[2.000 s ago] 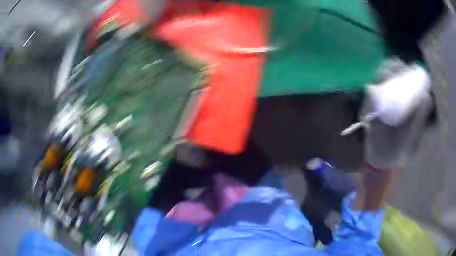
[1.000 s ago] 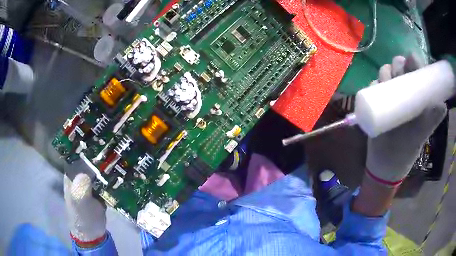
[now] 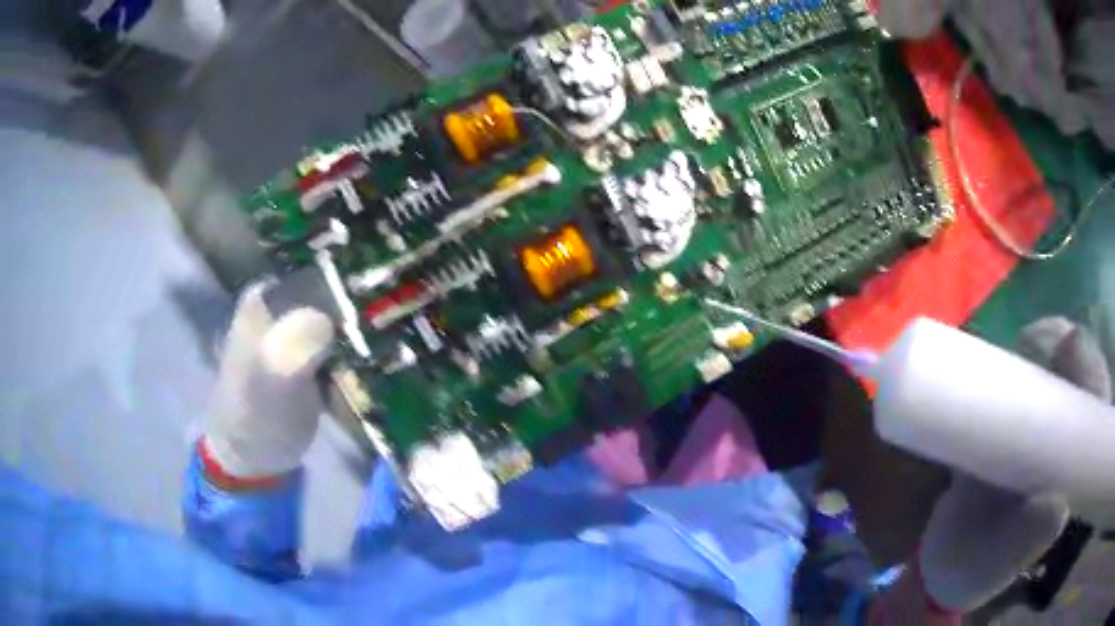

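The green circuit board (image 3: 666, 336) lies tilted across the middle, with two orange wound blocks, white-coated round clusters and a white connector block (image 3: 452, 481) at its near corner. My gloved left hand (image 3: 275, 367) grips the board's left end, thumb on top. My gloved right hand (image 3: 997, 538) is at the right, partly hidden behind the white dispensing cartridge (image 3: 997, 397) that it holds. The thin needle (image 3: 783, 333) points left, its tip over the board's lower right part near small white and yellow parts; contact cannot be told.
A red pad (image 3: 978, 245) on a green mat (image 3: 1058, 287) lies beyond the board's right end. A thin clear hose (image 3: 978, 214) curves over the pad. Another gloved hand (image 3: 911, 15) shows at the top right edge. My blue smock (image 3: 587, 569) is below the board.
The board has shifted right and turned flatter, with my left hand on its end. The cartridge and my right hand have moved down, and the needle tip is now over the board.
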